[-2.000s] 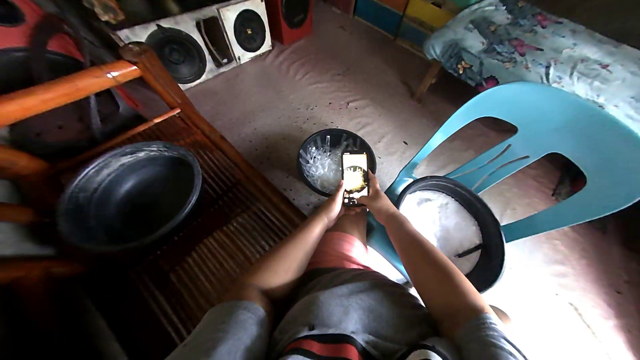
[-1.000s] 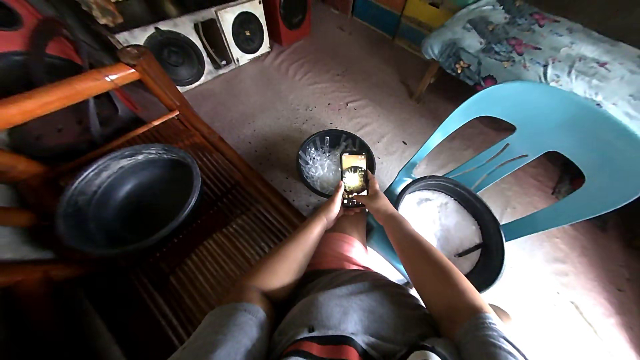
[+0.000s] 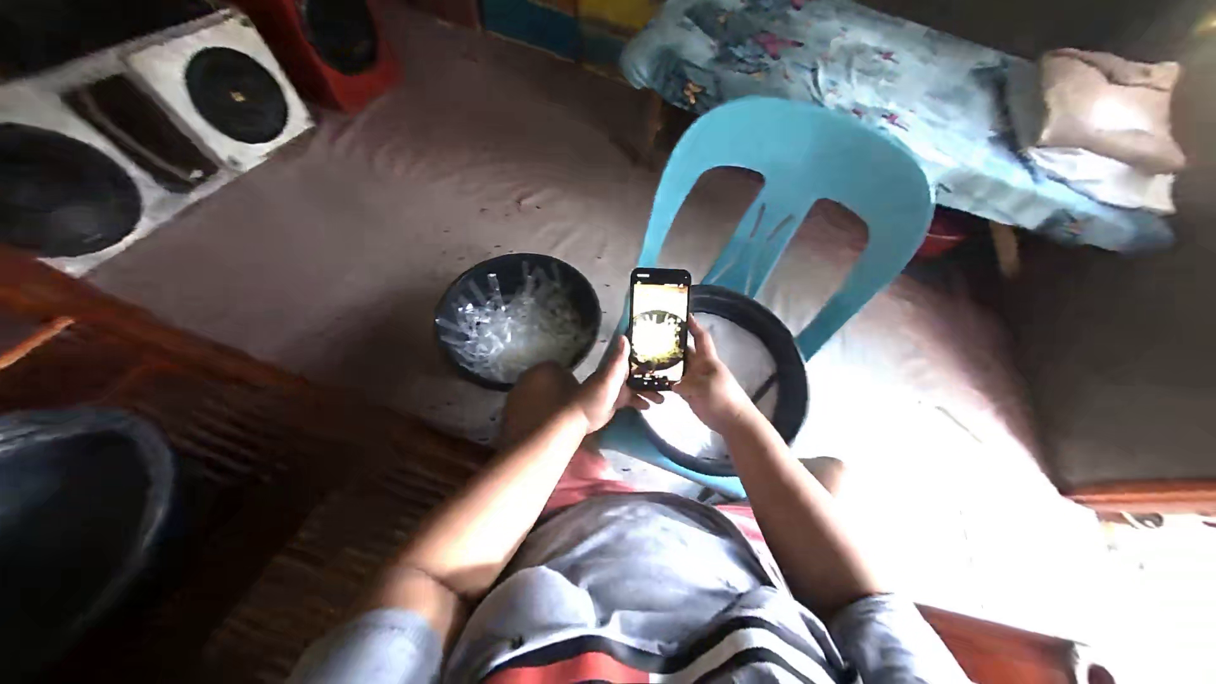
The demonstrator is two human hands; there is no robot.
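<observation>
Upright between my hands is a smartphone (image 3: pixel 659 329), its lit screen showing a bright round picture. My left hand (image 3: pixel 608 385) grips its lower left side and my right hand (image 3: pixel 708 375) its lower right side. Left of the phone, a black basin (image 3: pixel 451 353) on the floor holds many clear, thin plastic-looking pieces (image 3: pixel 494 318). Below and right of the phone, a wide black tub (image 3: pixel 793 380) with white contents (image 3: pixel 736 356) rests on the seat of a blue plastic chair (image 3: pixel 807 142); a dark stick-like thing lies in it. My hands hide part of the tub.
A wooden slatted bench (image 3: pixel 313 494) at the left bears a large dark basin (image 3: pixel 157 465). White-framed speakers (image 3: pixel 233 90) and a red speaker box (image 3: pixel 332 52) stand at upper left. A bed with a floral cover (image 3: pixel 807 52) and a pillow (image 3: pixel 1111 109) lies at upper right.
The view has turned to the right. The phone, still in both hands, was in front of the edge of the basin of clear pieces and is now in front of the tub on the chair.
</observation>
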